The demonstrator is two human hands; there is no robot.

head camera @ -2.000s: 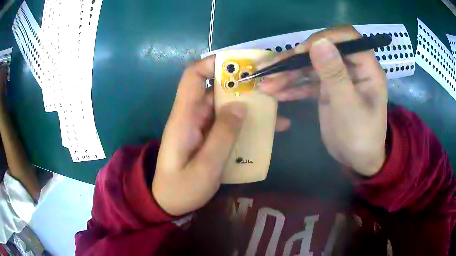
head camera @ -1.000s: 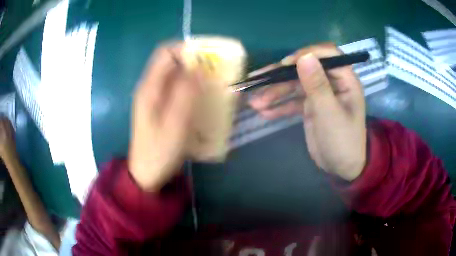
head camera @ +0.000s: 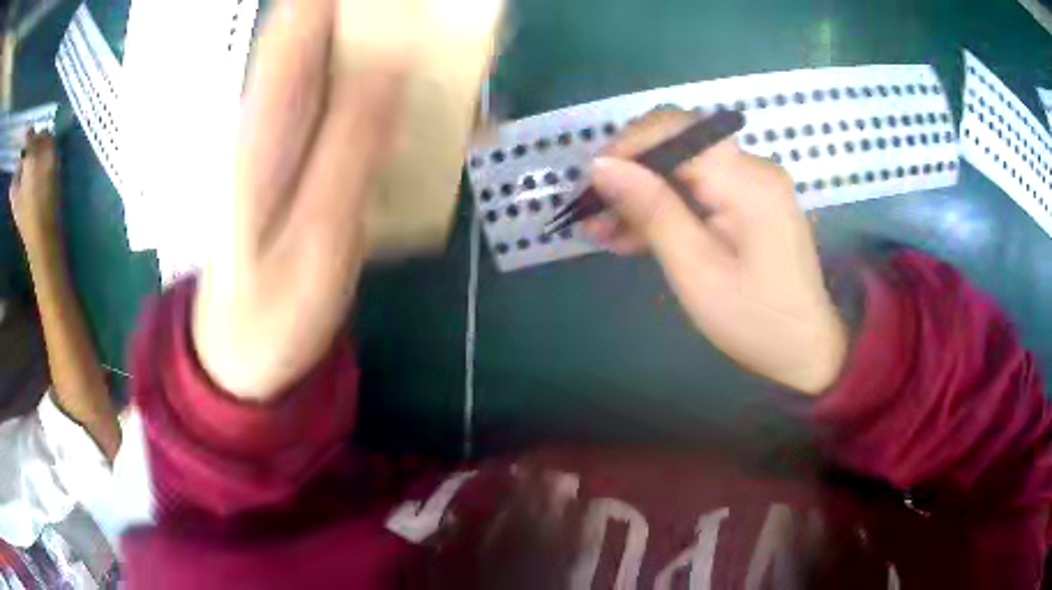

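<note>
My left hand (head camera: 306,196) holds a cream phone back cover (head camera: 433,127) at the upper left; both are blurred, and the cover's top is cut off by the frame's edge. Its orange camera panel is not visible. My right hand (head camera: 721,219) holds black tweezers (head camera: 681,148), their tip down at the lower left part of the white sticker sheet (head camera: 854,98). The sheet has rows of dark dots and lies flat in front of me. Whether the tip holds a dot cannot be told.
Other dotted sheets lie at the right (head camera: 1001,136) and far left (head camera: 90,81), with a long white strip (head camera: 156,127) behind my left hand. Another person's arm (head camera: 55,288) rests at the left edge. A pale line (head camera: 471,334) crosses the green surface.
The cover and my left hand have moved up and left, away from the tweezers. My right hand has moved the tweezer tip from the cover down to the sticker sheet, which is now mostly uncovered.
</note>
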